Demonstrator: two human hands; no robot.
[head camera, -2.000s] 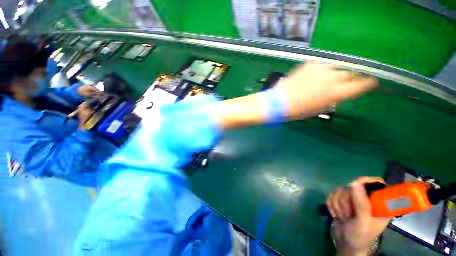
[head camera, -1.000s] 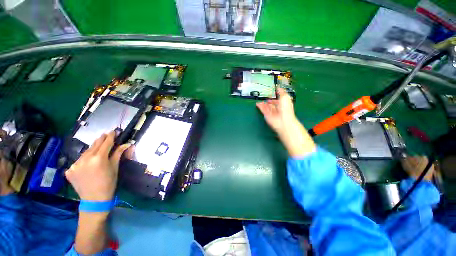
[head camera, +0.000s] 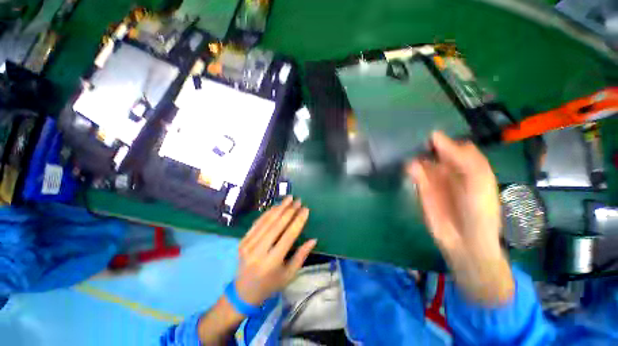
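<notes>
A tablet assembly (head camera: 400, 108) with a black frame and a grey-silver middle lies tilted in front of me at upper centre right, blurred. My right hand (head camera: 464, 203) is at its lower edge, with thumb and fingertips closed on the rim; blur hides the exact contact. My left hand (head camera: 274, 250), with a blue wrist strap, is at the front bench edge, empty, its thumb apart from the fingers. The orange electric screwdriver (head camera: 566, 118) is at the right, touched by neither hand.
Stacked tablet assemblies (head camera: 217, 128) fill the left, small modules at their side. A round perforated dish (head camera: 522, 216) and silver spool (head camera: 583, 253) are right of my right hand. Another tablet (head camera: 566, 159) lies behind them. A neighbour's blue sleeve (head camera: 61, 243) is at far left.
My right hand has brought the tablet assembly from the back of the bench towards me. My left hand has left the stack and moved right to the bench edge. The view has shifted.
</notes>
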